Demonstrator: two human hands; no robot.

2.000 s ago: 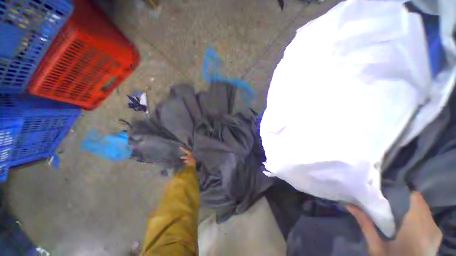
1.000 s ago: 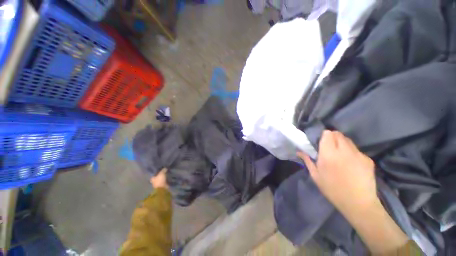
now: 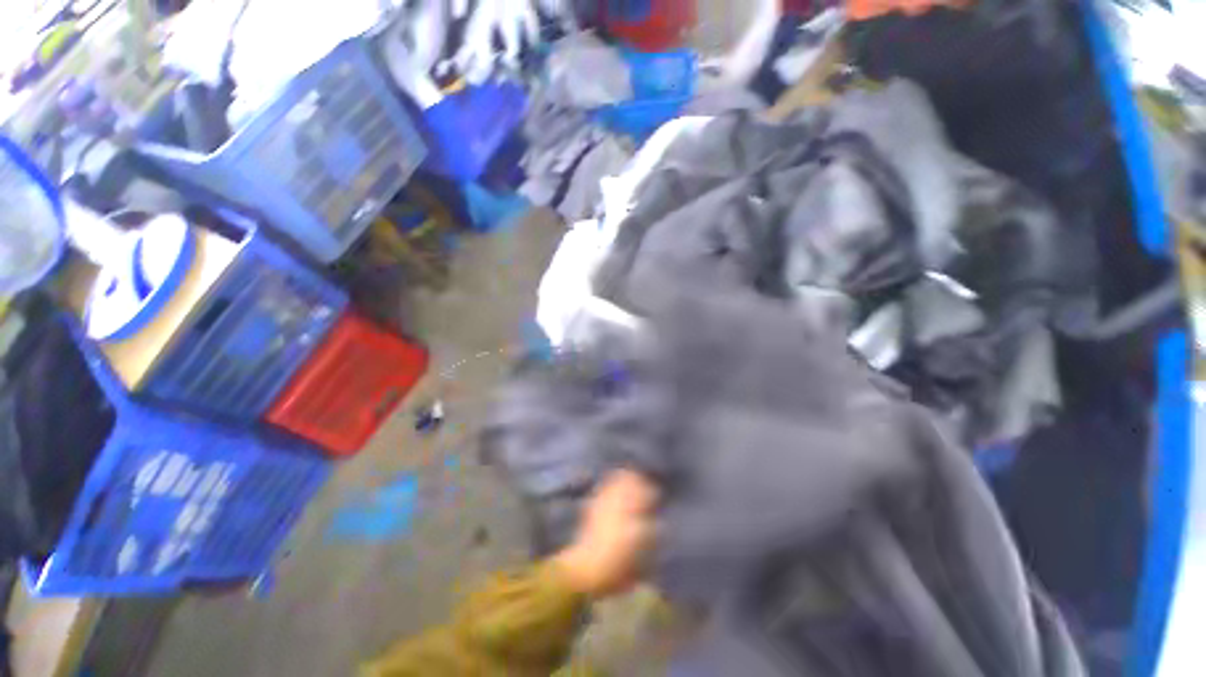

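Observation:
Dark grey garment pieces (image 3: 807, 463) hang as a large, motion-blurred mass from the centre to the bottom right. My left hand (image 3: 615, 532), in a mustard sleeve, is blurred at the left edge of this cloth and appears closed on it; the fingers are not clear. My right hand is not visible. A heap of grey pieces (image 3: 846, 212) lies behind, with a white liner (image 3: 569, 284) along its left side.
Blue crates (image 3: 199, 496) and a red crate (image 3: 351, 384) stand on the floor at left. A white and blue round object (image 3: 143, 278) sits on the crates. Blue scraps (image 3: 377, 509) lie on the floor. A blue edge (image 3: 1161, 489) runs down the right side.
The view has swung up and right. The grey cloth at my left hand has come up from the floor and now covers the centre. My right hand has gone out of sight from the white liner.

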